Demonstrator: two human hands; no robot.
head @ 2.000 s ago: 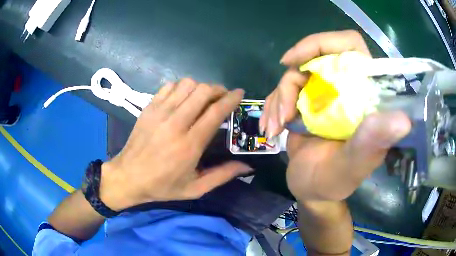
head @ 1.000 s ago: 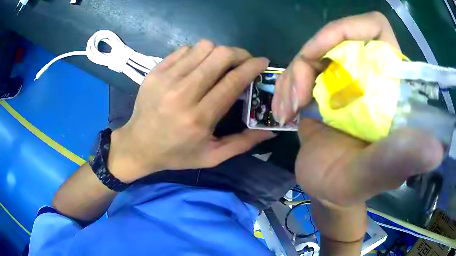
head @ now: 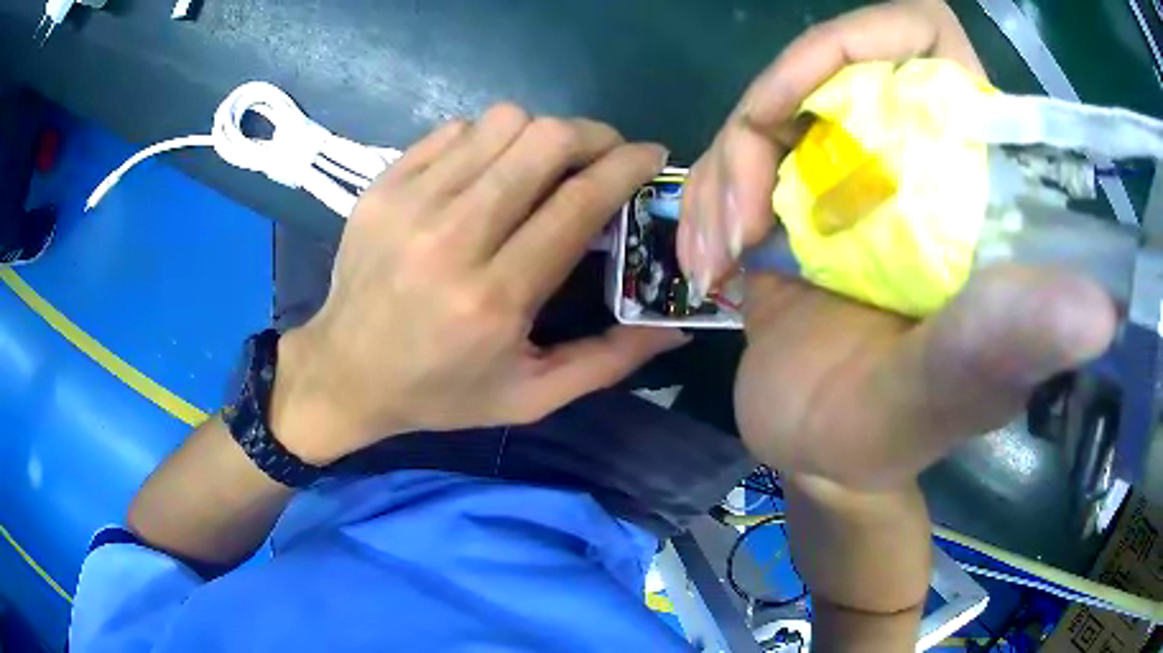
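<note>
The open white adapter housing (head: 620,283) lies on the dark green worktop, with its circuit parts showing. My left hand (head: 446,274) is at its left side, index finger at the top edge and thumb at the bottom edge. My right hand (head: 829,344) holds the yellow-wrapped glue gun (head: 899,191) over the housing's right end. My right fingertips hang over the parts and cover that end. The nozzle tip is hidden or blurred by my fingers. The white output cable (head: 287,147) lies coiled left of my left hand.
A white plug with prongs (head: 55,13) is cut off at the top left. A pale metal strip (head: 1039,58) curves along the right of the worktop. A cardboard box (head: 1122,587) is at the bottom right. Blue floor (head: 140,300) with yellow lines shows at left.
Over the two seconds, the whole scene has shifted in view, the housing appearing higher and slightly right. In the last second both hands, gun and housing have shifted slightly left. Both hands keep their holds.
</note>
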